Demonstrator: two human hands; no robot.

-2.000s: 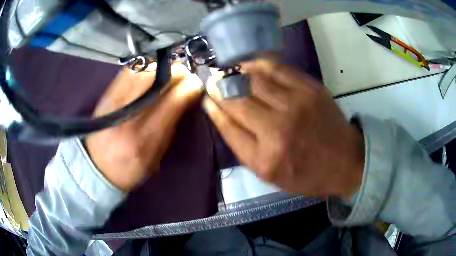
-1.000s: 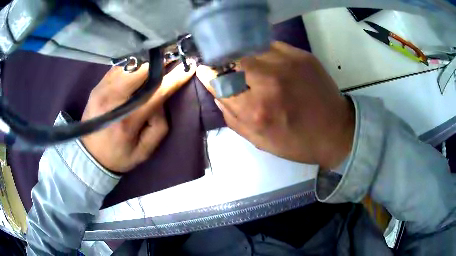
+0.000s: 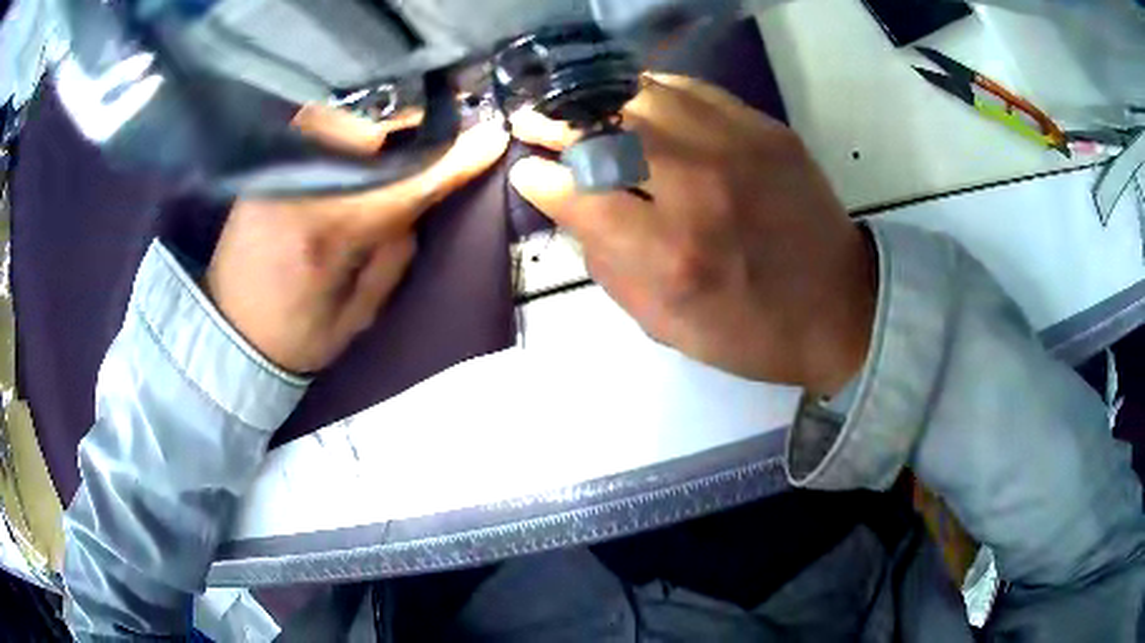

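Dark purple fabric panels (image 3: 452, 283) lie on the white table under the machine head, with a straight edge or seam running toward me from the needle area (image 3: 483, 107). My left hand (image 3: 314, 258) is on the cloth left of that line, its thumb and forefinger gripping the cloth near the needle. My right hand (image 3: 735, 245) is right of it, fingers curled, fingertips on the cloth by the needle. The machine head and a grey knob (image 3: 607, 161) hide some fingertips and the needle itself.
Snips with orange and yellow-green handles (image 3: 1005, 113) lie at the upper right, near a black flat piece (image 3: 917, 15) and pale scissors (image 3: 1118, 182). A measuring tape (image 3: 553, 515) runs along the table's front edge. Yellowish plastic (image 3: 28, 465) is at far left.
The cloth has moved away from me under the machine head. Its near edge has drawn back from the tape, baring more white table. Both hands have shifted slightly forward and stay by the needle.
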